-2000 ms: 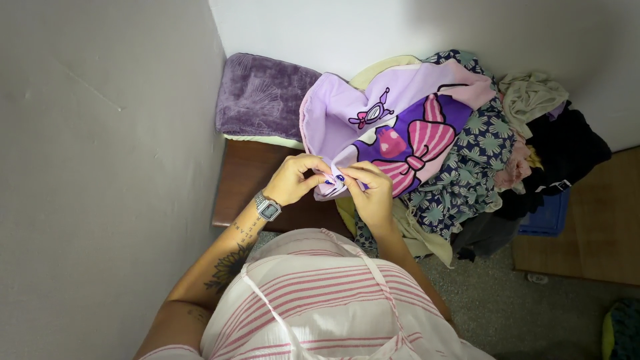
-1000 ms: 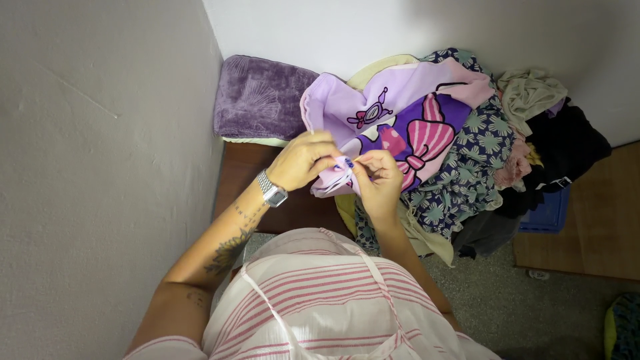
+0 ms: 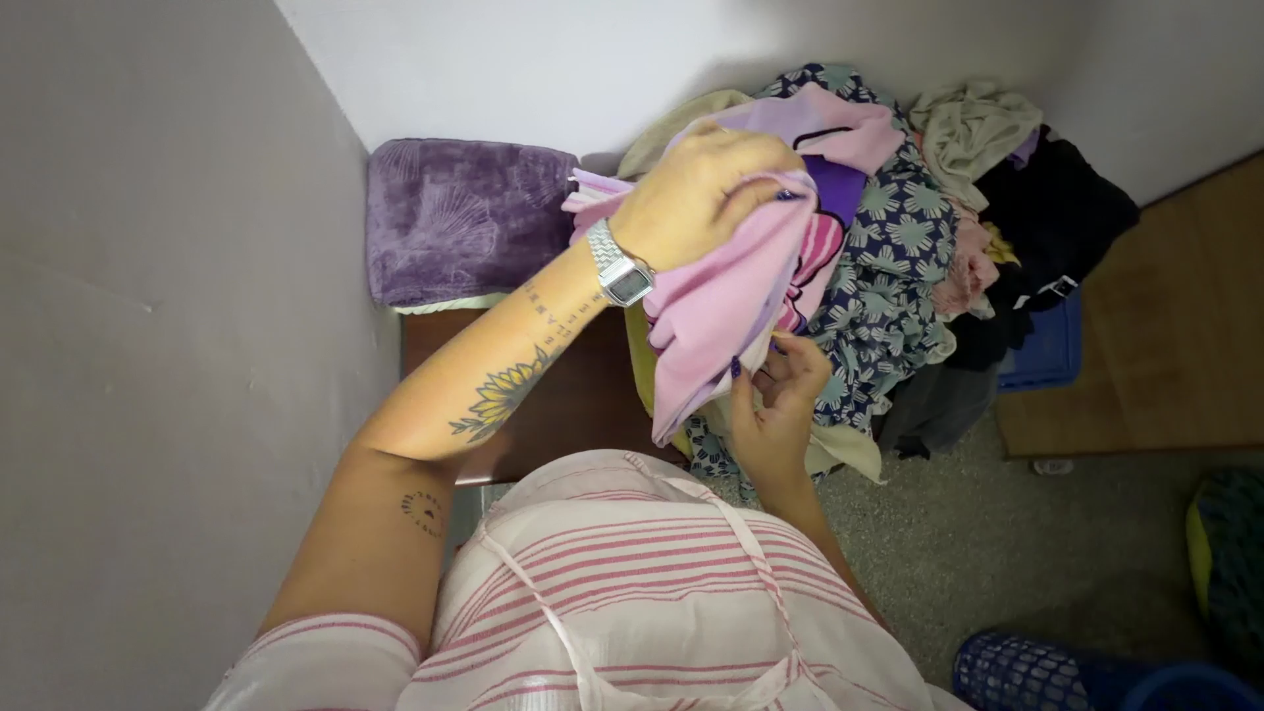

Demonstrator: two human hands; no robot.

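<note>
A pink and lilac printed cloth (image 3: pixel 736 267) with a purple area and a striped bow hangs bunched between my hands, over a pile of fabrics. My left hand (image 3: pixel 706 193), with a silver digital watch (image 3: pixel 624 278) at the wrist, grips its upper edge. Lower and to the right, my right hand (image 3: pixel 780 395) pinches its lower edge between thumb and fingers. A folded purple plush cloth (image 3: pixel 464 222) lies left of the held cloth. Beneath and to the right is a navy fabric with pale flower shapes (image 3: pixel 894 247).
Black clothing (image 3: pixel 1062 217) and a beige crumpled cloth (image 3: pixel 973 133) lie at the pile's right, by a blue plastic container (image 3: pixel 1047 346). A brown wooden surface (image 3: pixel 494 365) is below the plush cloth. Walls stand behind and left. A blue patterned basket (image 3: pixel 1022 671) is at lower right.
My left hand has moved up and away from my right hand, lifting an edge of the printed cloth. Before, both hands were close together on a bunched part of it.
</note>
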